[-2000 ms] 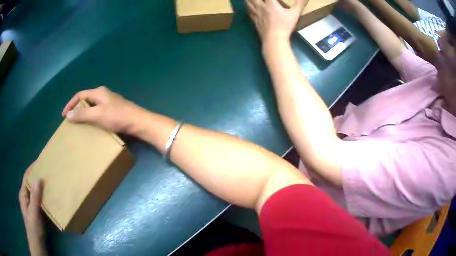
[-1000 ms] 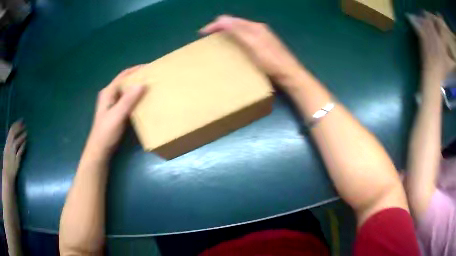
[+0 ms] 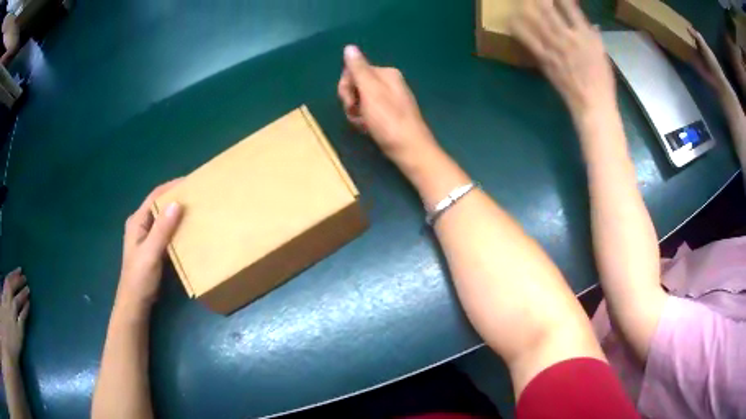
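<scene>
A closed brown mailer box (image 3: 263,192) lies on the dark-green table in front of me, lid up and turned at a slant. My left hand (image 3: 150,237) holds its left end, thumb on the lid's edge and fingers down the side, partly hidden. My right hand (image 3: 378,102) is off the box, to the upper right of it. Its fingers are curled with the thumb pointing up, and no object shows in it.
At the upper right, a neighbour's blurred hand (image 3: 568,53) reaches to another closed carton (image 3: 493,33). A bench scale (image 3: 654,86) with a lit blue display stands beside it, with a further carton (image 3: 658,24) behind. Another person's hand (image 3: 13,307) is at the left edge.
Since one second ago, my right hand has let go of the box's far right end and moved clear of it. My left hand still holds the box. The view has shifted, showing the scale more fully.
</scene>
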